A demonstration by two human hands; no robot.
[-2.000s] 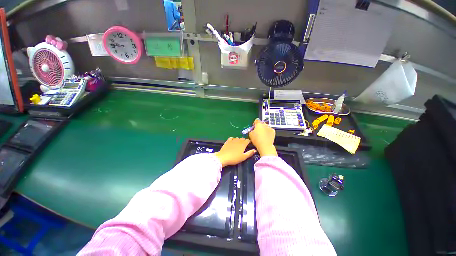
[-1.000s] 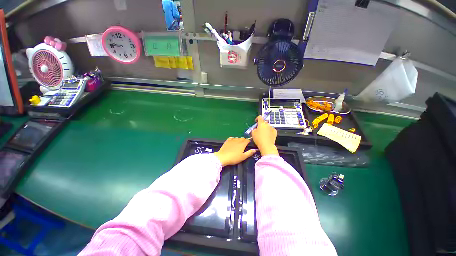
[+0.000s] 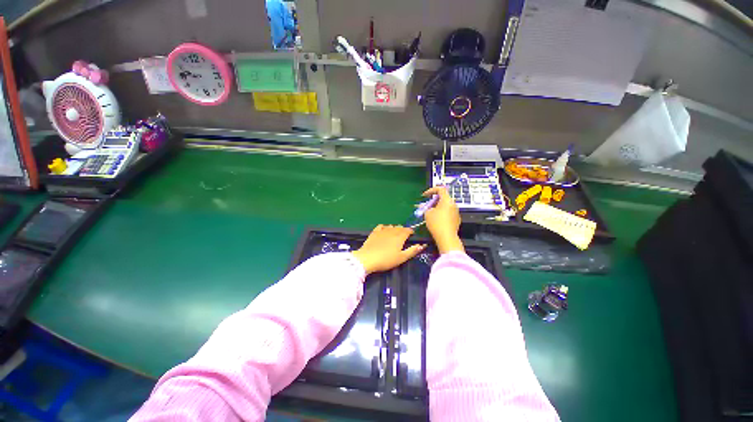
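Observation:
A black two-slot tablet tray lies on the green mat, with a dark glossy tablet in its left slot. The right slot is mostly covered by my right sleeve. My left hand rests on the tray's upper middle, fingers together, palm down; what lies under it is hidden. My right hand is just above the tray's back edge and holds a slim blue-violet pen between the fingers. The pen slants down to the left, its tip close to my left fingertips.
An accessory tray at the back right holds a calculator, a bowl and a paper slip. Crumpled clear plastic lies below it. A small shiny container stands right of the tablet tray. A tall black stack is far right.
My right hand has moved slightly right and up with the pen, which now tilts differently. My left hand has barely moved.

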